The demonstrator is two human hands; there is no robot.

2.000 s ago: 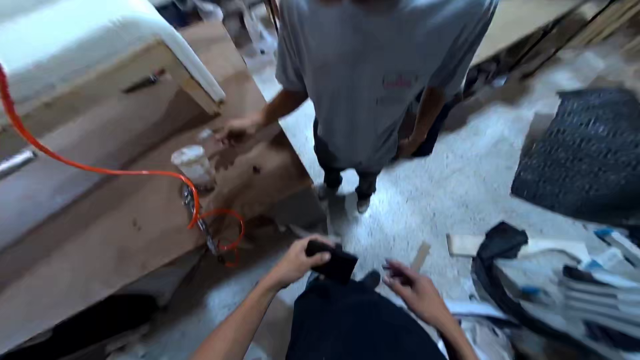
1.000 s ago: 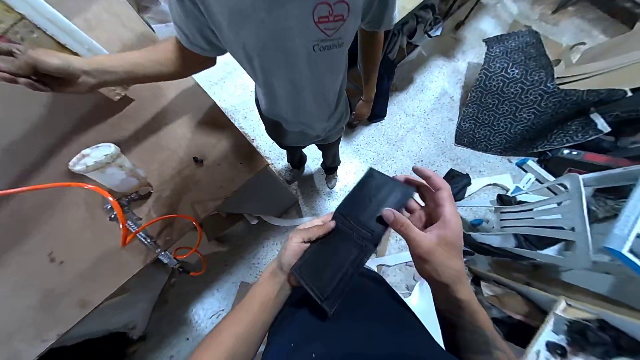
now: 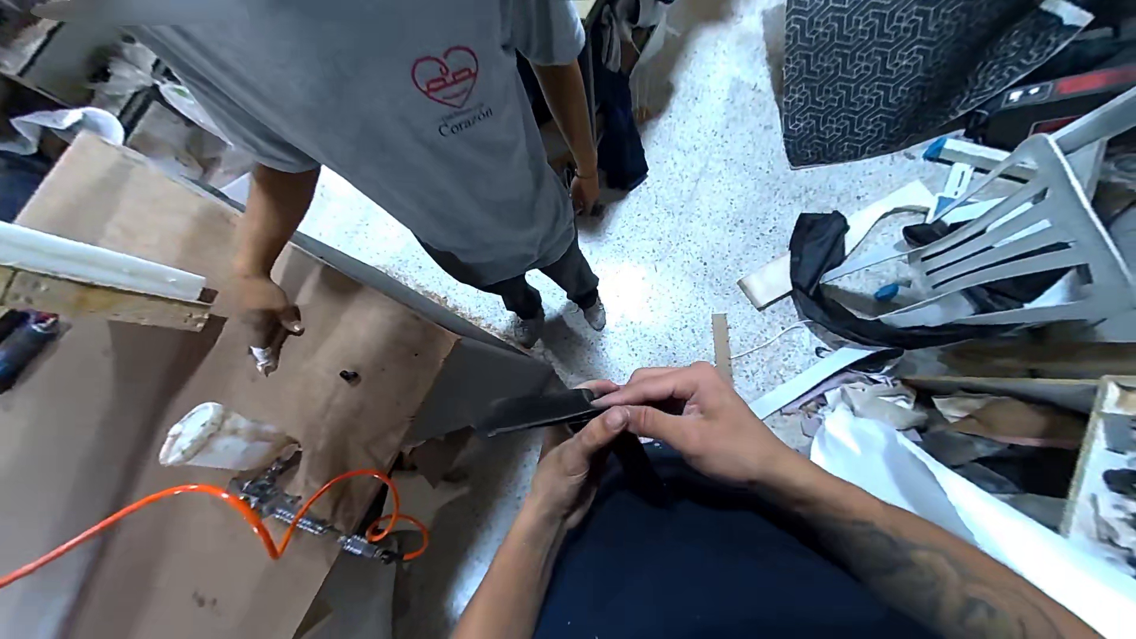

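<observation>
A black wallet (image 3: pixel 541 411) is between my two hands, seen nearly edge-on, with part of it pointing left. My left hand (image 3: pixel 572 466) grips it from below, thumb on its near edge. My right hand (image 3: pixel 688 417) pinches its right end with thumb and fingers; the fingertips of both hands nearly meet there. What lies inside the wallet is hidden. Left of my hands, a spray gun (image 3: pixel 266 497) with a whitish cup (image 3: pixel 226 439) and an orange coiled air hose (image 3: pixel 191 488) lies on the paper-covered workbench (image 3: pixel 355 382).
Across from me stands a person in a grey T-shirt (image 3: pixel 373 133), one hand (image 3: pixel 257 311) over the bench by a white-topped wooden frame (image 3: pixel 106 275). At right are a white plastic chair (image 3: pixel 1021 240), patterned dark fabric (image 3: pixel 870 80), and an open box of scraps (image 3: pixel 1100 470).
The wallet, held spread one second ago, is now tilted edge-on, with both hands close together on it. The other person's hand has come down nearer the bench top.
</observation>
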